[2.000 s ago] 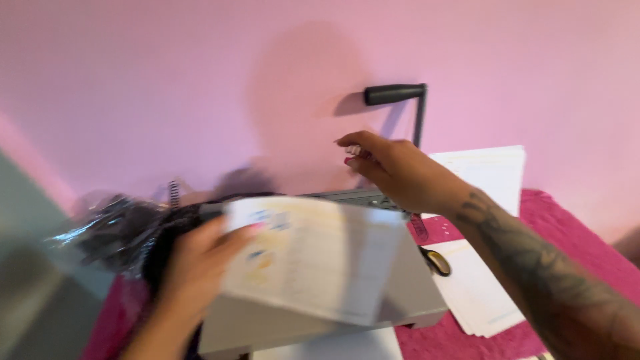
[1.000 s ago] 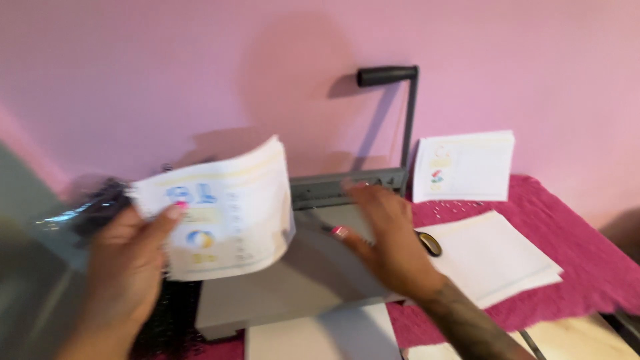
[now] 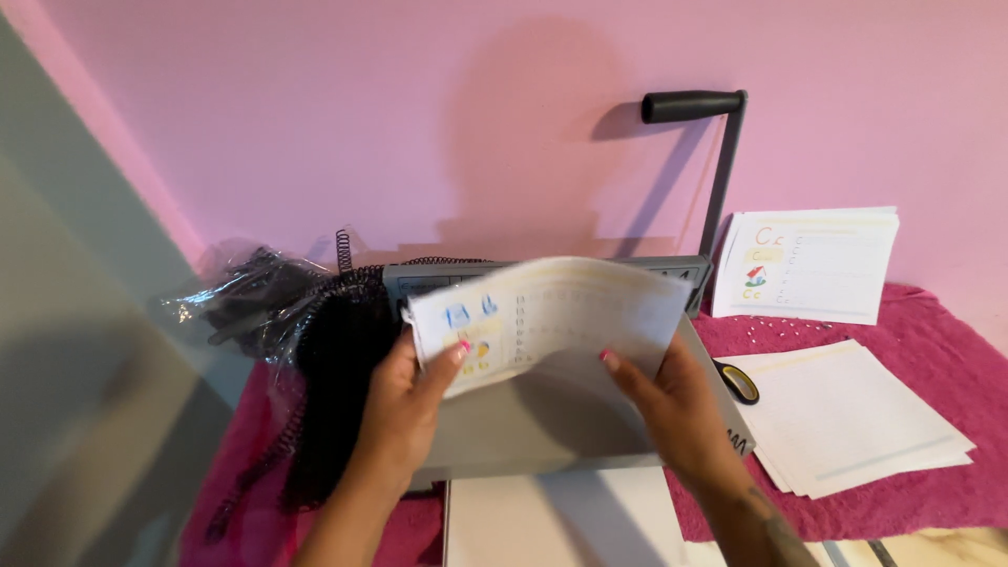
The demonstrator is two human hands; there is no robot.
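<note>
My left hand (image 3: 413,402) grips the left end of a bent stack of printed letter worksheets (image 3: 567,315), thumb on top. The right end of that stack is in my right hand (image 3: 669,402), its thumb also on the front. The sheets are held above a grey binding machine (image 3: 551,441) and hide part of its rear slot. From the machine's right rear rises a lever with a black handle (image 3: 693,106). Black spiral binding coils (image 3: 331,394) lie to the left of the machine, beside my left hand.
Worksheets (image 3: 811,264) lean on the pink wall at right. Loose sheets (image 3: 850,425) lie on a magenta cloth (image 3: 937,346), with a scissors handle (image 3: 739,383) at their edge. White paper (image 3: 567,520) lies in front of the machine. Clear plastic wrap (image 3: 244,291) is at left.
My right hand was apart from the worksheets in both earlier frames and now holds their right end. The stack has moved from the left to over the machine's middle. A leaning worksheet stack appears at right.
</note>
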